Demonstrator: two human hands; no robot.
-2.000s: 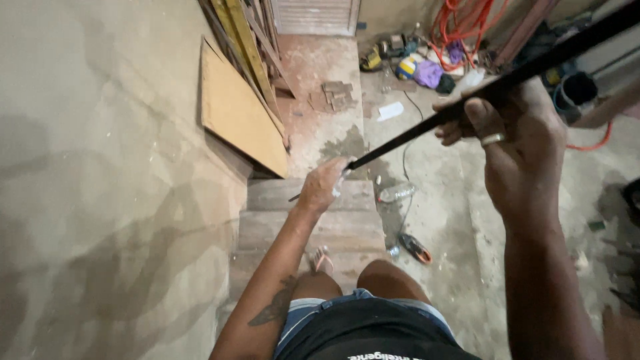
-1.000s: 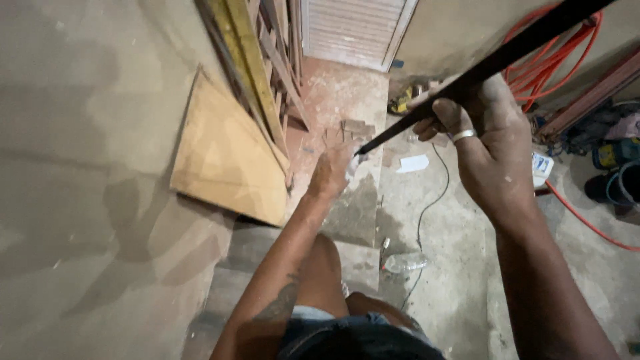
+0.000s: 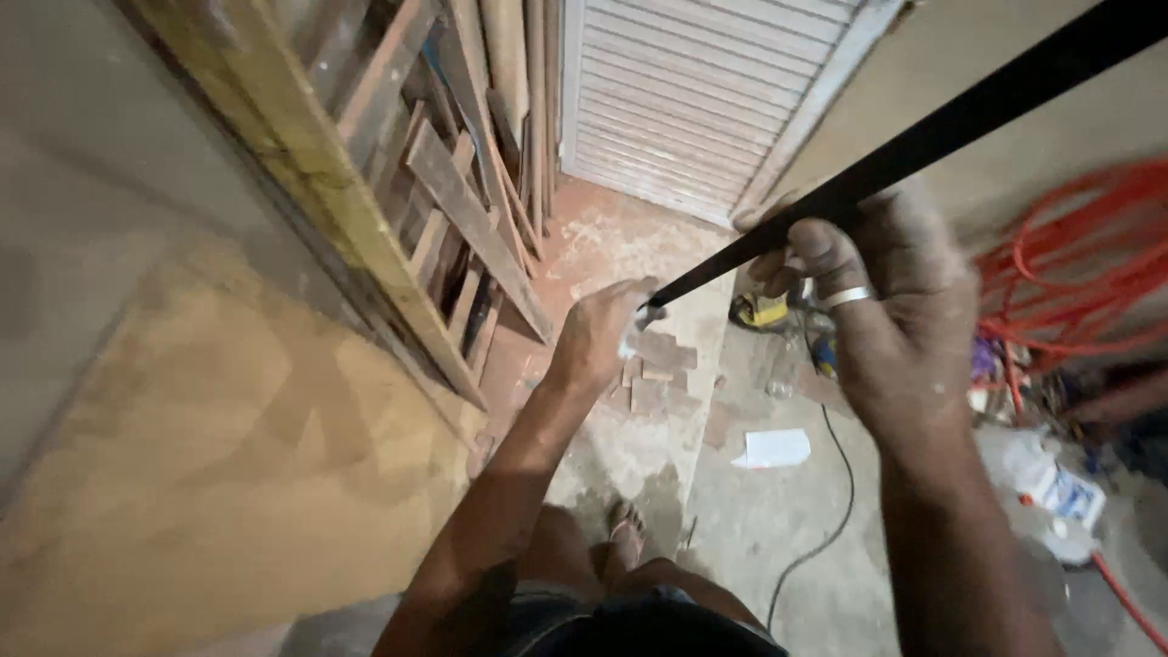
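Note:
A long dark bar (image 3: 958, 119), flat-sided and straight, runs from the upper right corner down to the centre of the view. Near its lower end my left hand (image 3: 604, 333) is closed around it, with something whitish showing at the fingers. Further up, my right hand (image 3: 876, 265), a light band on its thumb, grips the bar between thumb and fingers. The far upper end of the bar lies outside the view. What the whitish thing is I cannot tell.
Leaning at left are a tan board (image 3: 237, 456), a yellowish beam (image 3: 319, 182) and wooden planks (image 3: 479, 233). A white louvred door (image 3: 684, 91) stands ahead. On the floor lie flat brownish pieces (image 3: 652, 370), white paper (image 3: 776, 448), a dark cable (image 3: 844, 511) and a coiled orange hose (image 3: 1077, 265).
The view has moved forward, from the wooden steps to the floor nearer the louvred door. Both hands have kept their hold on the dark bar.

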